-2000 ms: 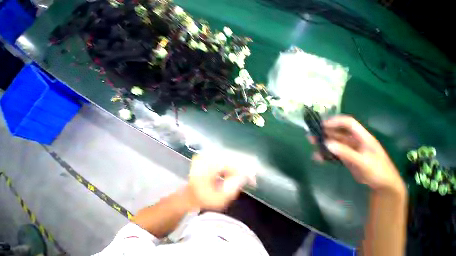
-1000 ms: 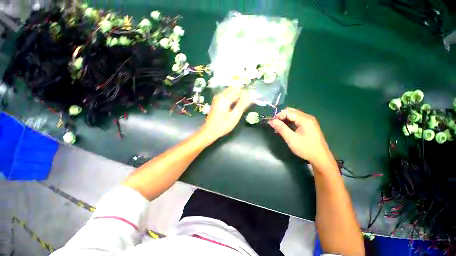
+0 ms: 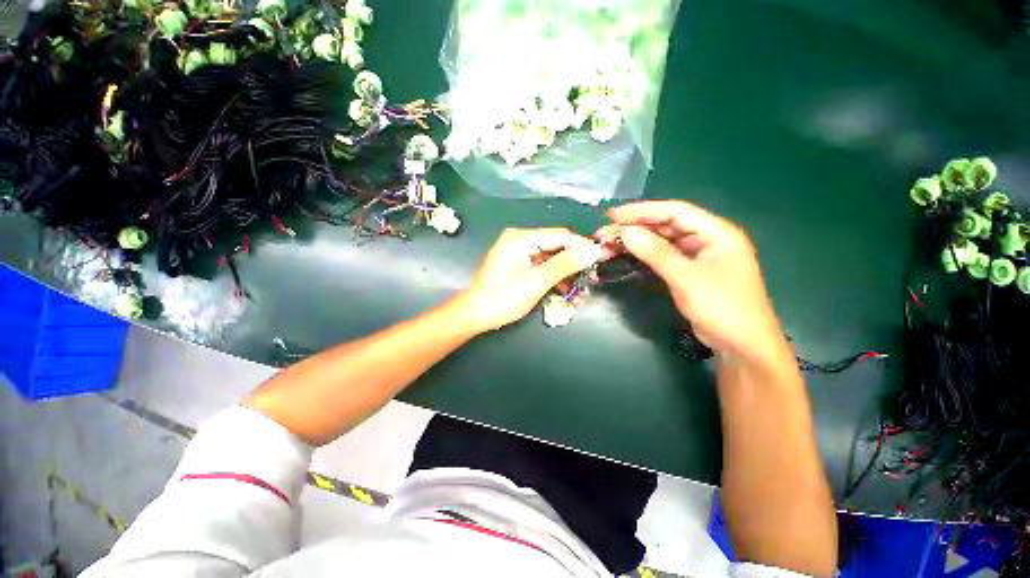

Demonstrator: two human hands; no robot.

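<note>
My left hand [image 3: 533, 274] and my right hand [image 3: 698, 262] meet at the fingertips over the mat, below the clear plastic bag [image 3: 542, 96] of whitish-green pieces. My left fingertips pinch a small pale plastic housing [image 3: 590, 251], partly hidden by the fingers. My right fingertips pinch thin lead wires [image 3: 611, 241] against it. A pale round end unit [image 3: 558, 311] hangs below the fingers on coloured leads. The black cable assembly [image 3: 695, 346] runs under my right hand and shows to its right, with a red-tipped tail.
A large tangled cable pile [image 3: 226, 136] with pale heads lies at left, a crinkled clear film [image 3: 186, 296] below it. A second pile [image 3: 960, 361] with pale green heads [image 3: 969, 226] lies at right. Blue bins [image 3: 57, 339] stand below the green mat's edge at left and right.
My left hand has come back from the bag to my right fingertips with a small pale piece. The round end unit now hangs lower. The view has shifted, so the bag sits higher.
</note>
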